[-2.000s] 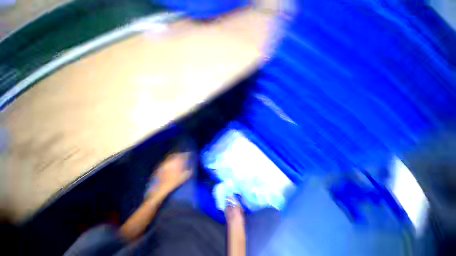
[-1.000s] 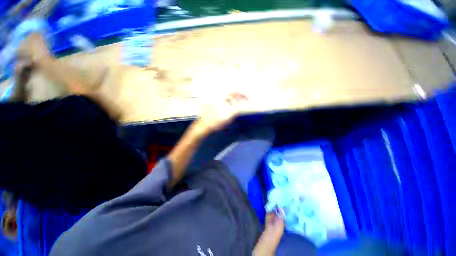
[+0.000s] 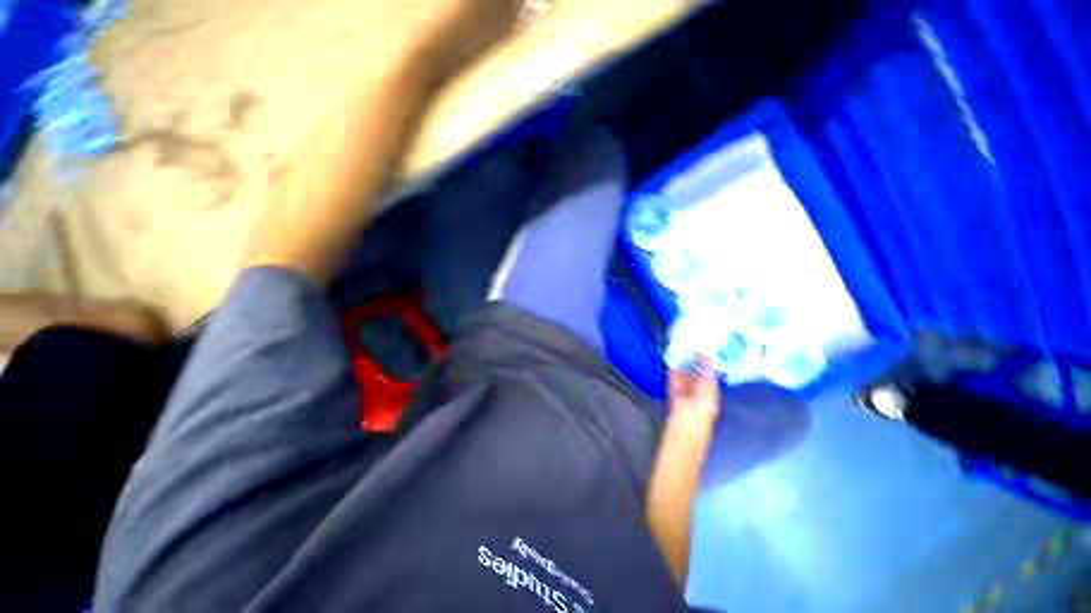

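Observation:
The blue tote (image 3: 887, 343) lies beside my knees with a white liner (image 3: 790, 228). Several pale blue round pieces (image 3: 766, 316) lie along its left and near sides. My right hand (image 3: 692, 401) is at the tote's near-left corner, thumb on a pale piece (image 3: 690, 343); its other fingers are mostly hidden. My left forearm reaches up over the tan bench (image 3: 287, 108). My left hand (image 3: 485, 14) is blurred and cut off by the top edge, so its grip cannot be told.
A pale blue cord bundle (image 3: 74, 105) lies on the bench at the upper left. A neighbour's arm (image 3: 78, 316) and black clothing are at the left. A red object (image 3: 385, 359) is below the bench. Blue ribbed totes (image 3: 969, 192) stand at the right; a dark object (image 3: 993, 419) is near the floor.
The view has turned and tilted; the bench now slants across the upper left. My left arm reaches further over the bench. My right hand stays at the tote's near-left side.

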